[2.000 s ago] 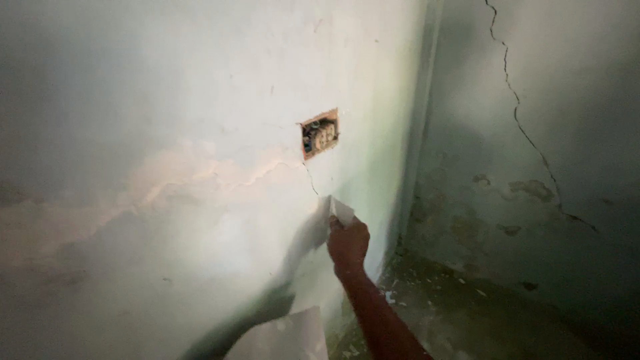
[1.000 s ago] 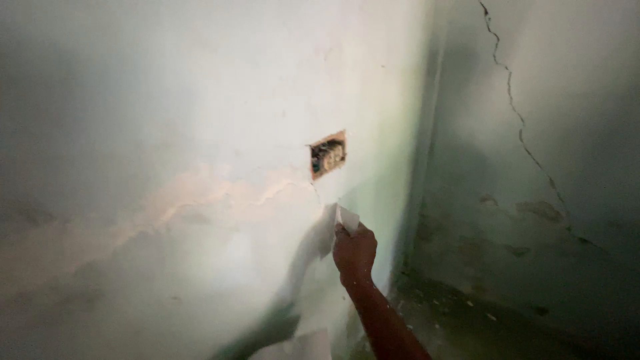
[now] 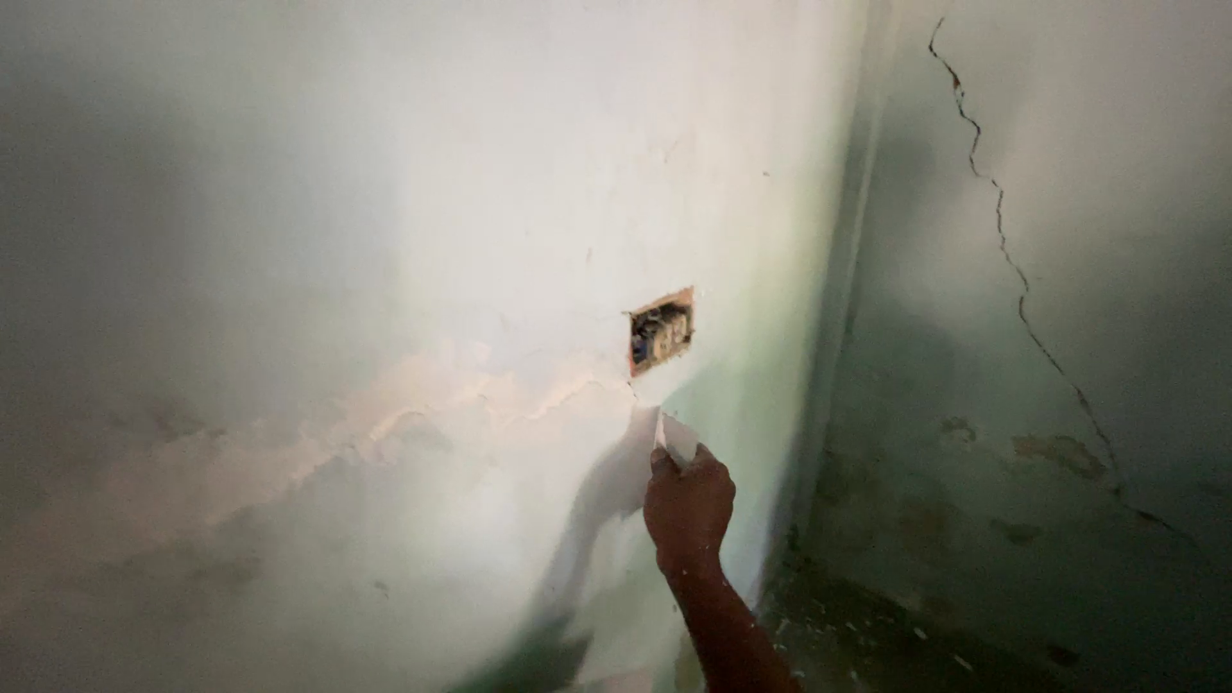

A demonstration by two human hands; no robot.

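My right hand [image 3: 689,505] is closed around a flat putty knife [image 3: 677,438], whose pale blade shows above my fingers. The blade is at the plastered wall [image 3: 539,212], just below a recessed electrical box [image 3: 661,332] with a ragged reddish edge and dark, wire-like contents. A short thin crack runs down from the box's lower corner to near the blade. My forearm comes up from the bottom edge, and its shadow falls on the wall to the left. My left hand is not in view.
A pale, uneven band of plaster [image 3: 385,419] runs left from the box. At the right the wall meets another wall [image 3: 943,318] with a long jagged crack and flaked patches. Light specks lie on the dark floor [image 3: 866,626] in the corner.
The crack below the box shows shorter than two seconds ago, with its lower part no longer visible. A pale flat piece at the bottom edge has almost left the view.
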